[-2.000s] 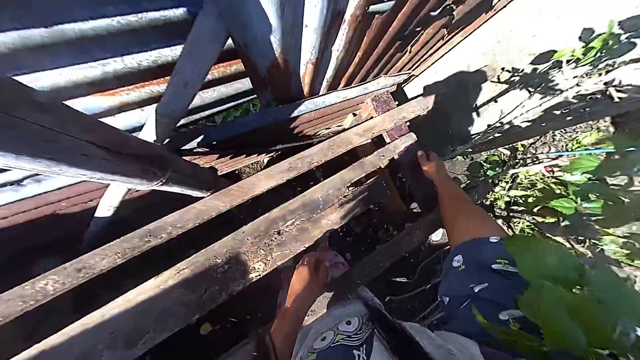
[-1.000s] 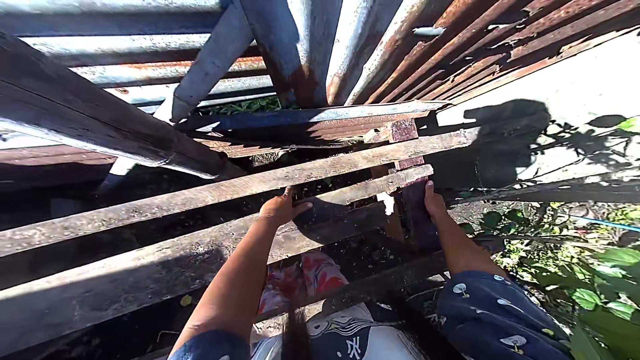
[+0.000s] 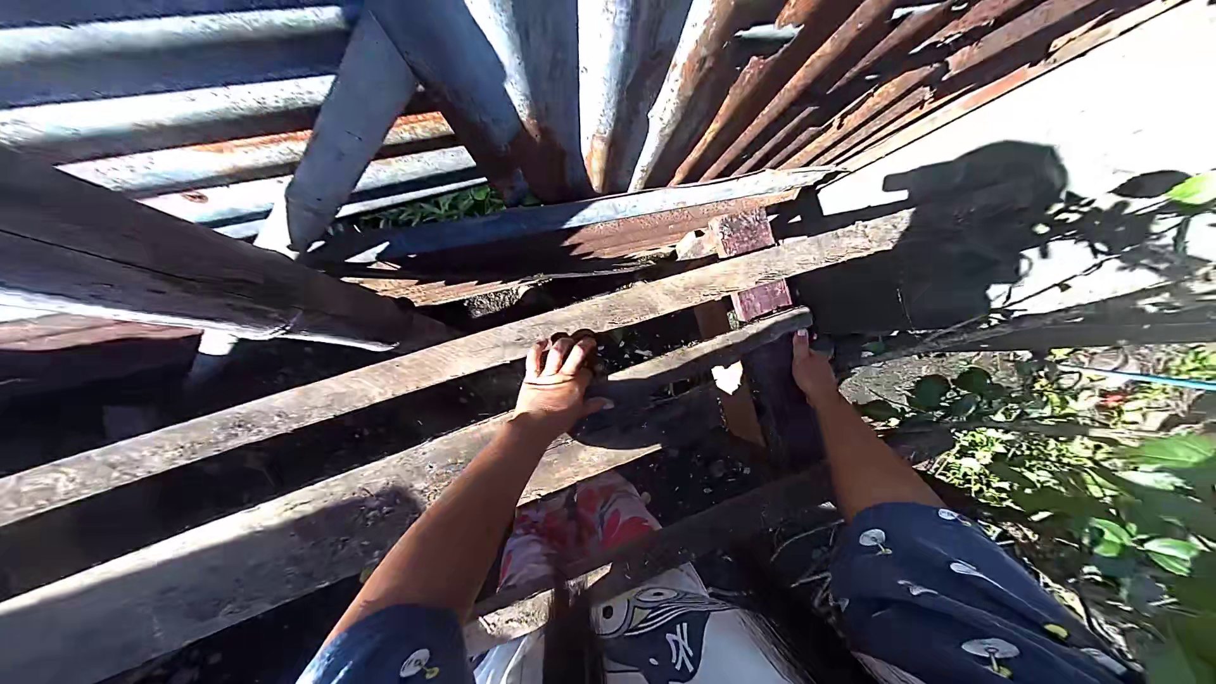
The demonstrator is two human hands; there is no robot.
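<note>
Two long weathered wooden boards run from the lower left to the upper right, the far board (image 3: pixel 456 351) and the near board (image 3: pixel 380 503). A reddish painted post (image 3: pixel 760 299) shows between their right ends. My left hand (image 3: pixel 559 385) lies with bent fingers over the gap between the boards, fingertips by the far board's near edge; whether they grip it is unclear. My right hand (image 3: pixel 812 366) touches the right end of the near board, thumb up, its other fingers hidden behind it.
Rusty corrugated metal sheets (image 3: pixel 608 85) stand beyond the boards. A thick wooden pole (image 3: pixel 190 256) slants in from the left. Leafy plants (image 3: pixel 1007 465) grow at the right beside a pale sunlit surface (image 3: pixel 1121 114). A lower wooden rail (image 3: pixel 684 532) crosses before my body.
My left hand was low by my body two seconds ago, then on the boards; it now lies farther right along them. My right hand stays by the near board's end.
</note>
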